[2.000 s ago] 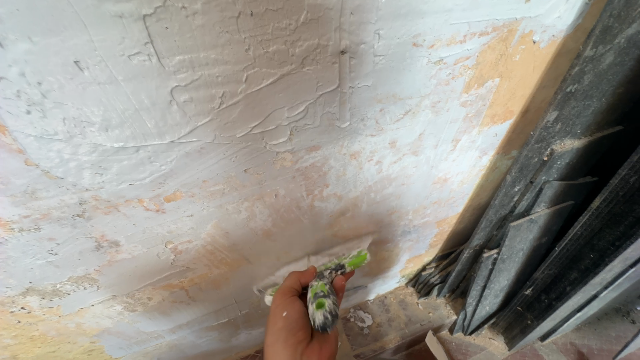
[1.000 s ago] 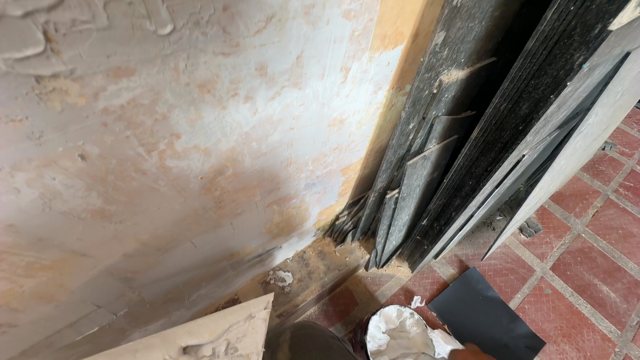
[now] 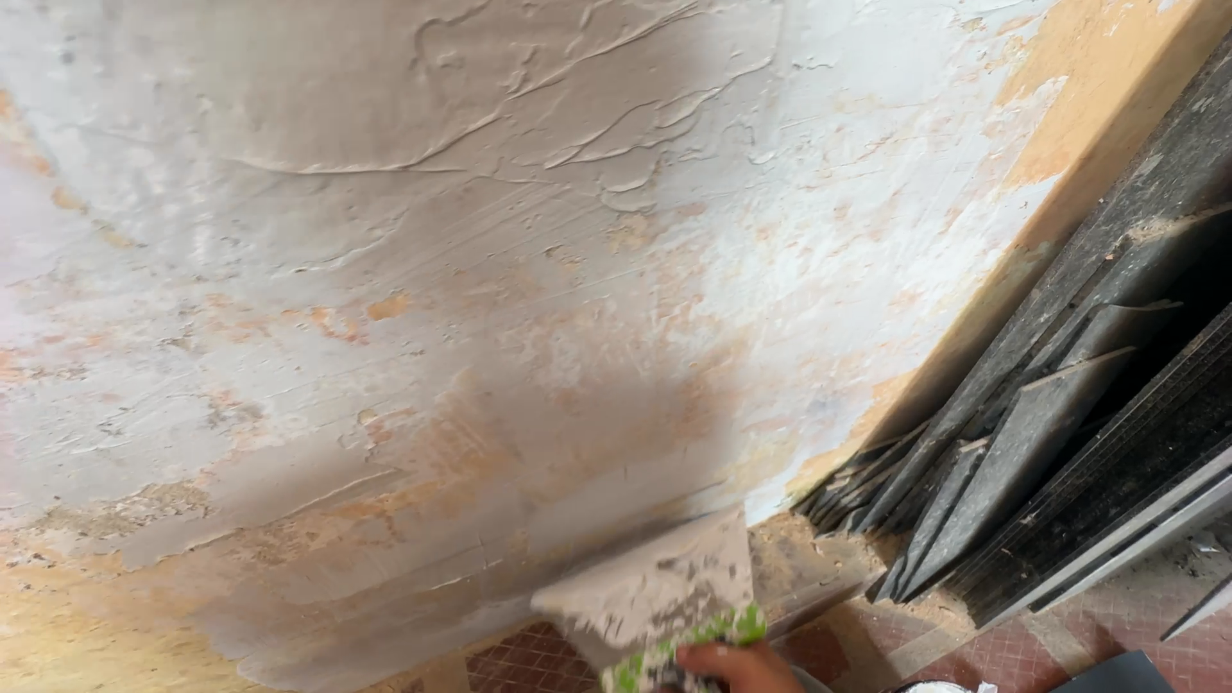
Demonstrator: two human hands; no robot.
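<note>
My right hand (image 3: 739,666) is at the bottom edge, its fingers around the green, putty-smeared handle of a wide putty knife (image 3: 664,582). The blade is coated with pale filler and is at or close to the foot of the wall; whether it touches cannot be told. The wall (image 3: 577,337) carries white filler over patchy orange and yellow paint, with raised ridges of filler across its upper part. Most of the hand is cut off by the frame. My left hand is not in view.
Dark stone-like slabs (image 3: 1020,452) lean at the right, beside the wall's orange edge strip (image 3: 1107,154). Red floor tiles (image 3: 529,659) show below. A container with white contents (image 3: 936,687) and a dark flat sheet (image 3: 1112,674) are partly visible at the bottom.
The view has swung back from the floor and container toward the wall. My right hand on the handle, out of view one second ago, shows again at the bottom.
</note>
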